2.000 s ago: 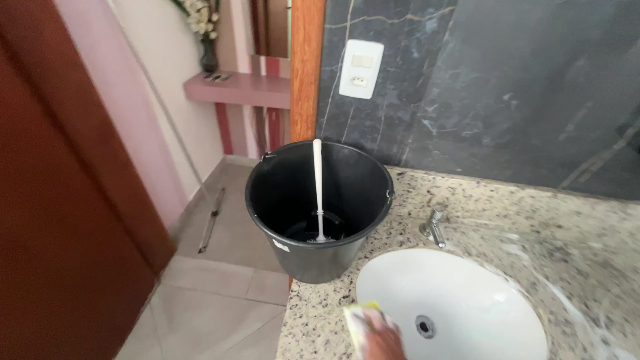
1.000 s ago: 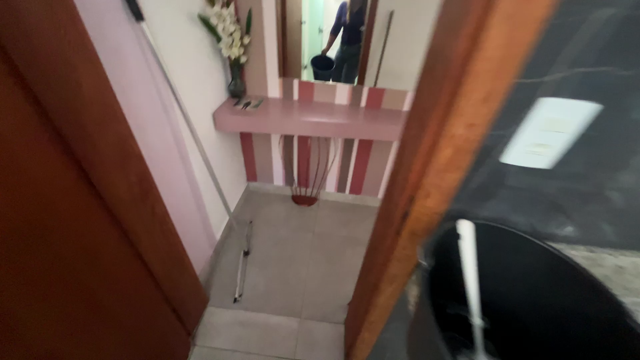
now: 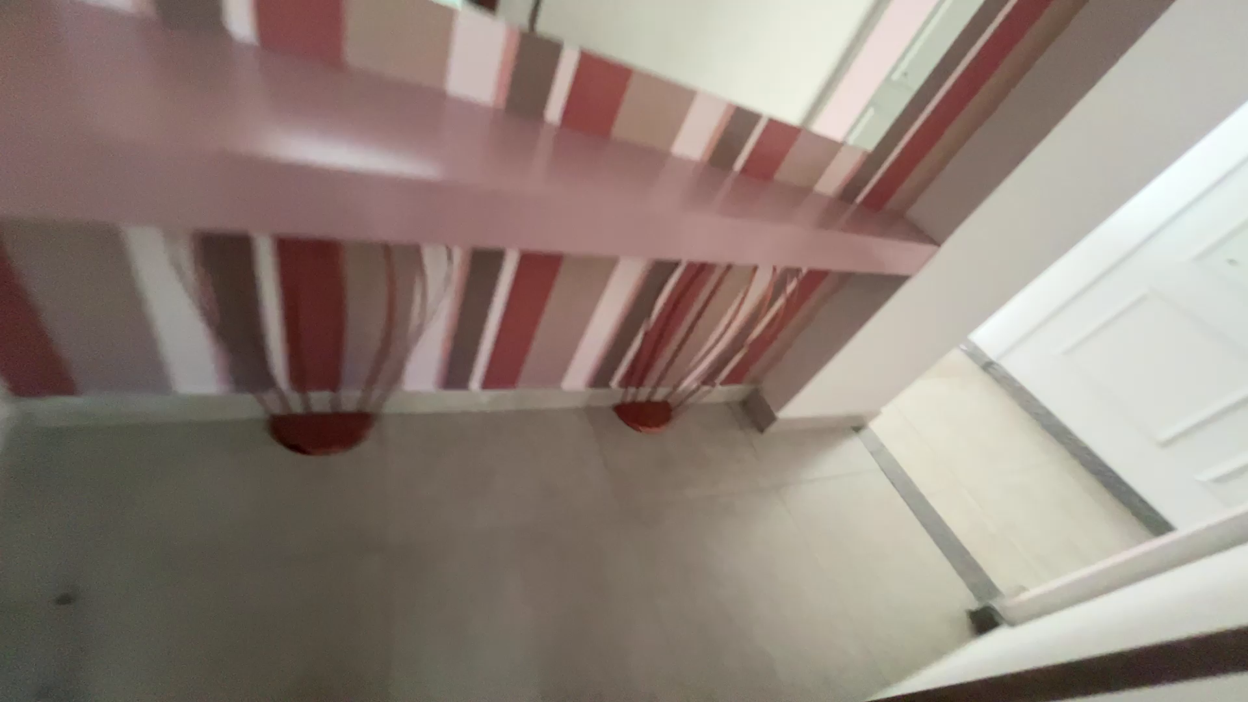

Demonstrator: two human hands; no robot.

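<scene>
Neither my left hand nor my right hand shows in the head view, so what they hold is hidden. A pink wall shelf (image 3: 507, 200) runs across the upper part of the blurred view, against a striped wall (image 3: 522, 322). Below it, two red half-round bases with thin curved rods stand on the floor at the wall: one base (image 3: 320, 432) on the left and a smaller-looking one (image 3: 645, 416) nearer the middle. Above the shelf is the lower part of a wall mirror (image 3: 702, 49).
Grey floor tiles (image 3: 487, 565) spread below the shelf. At the right a white wall end (image 3: 936, 253) stands beside a doorway with a dark threshold strip (image 3: 926, 517). Beyond it is a white panelled door (image 3: 1150, 341). A dark edge (image 3: 1092, 673) crosses the lower right corner.
The view has swung away from the sink counter and black bucket to the shelf and hallway floor. The hand with a yellow-and-white item seen two seconds ago is out of view.
</scene>
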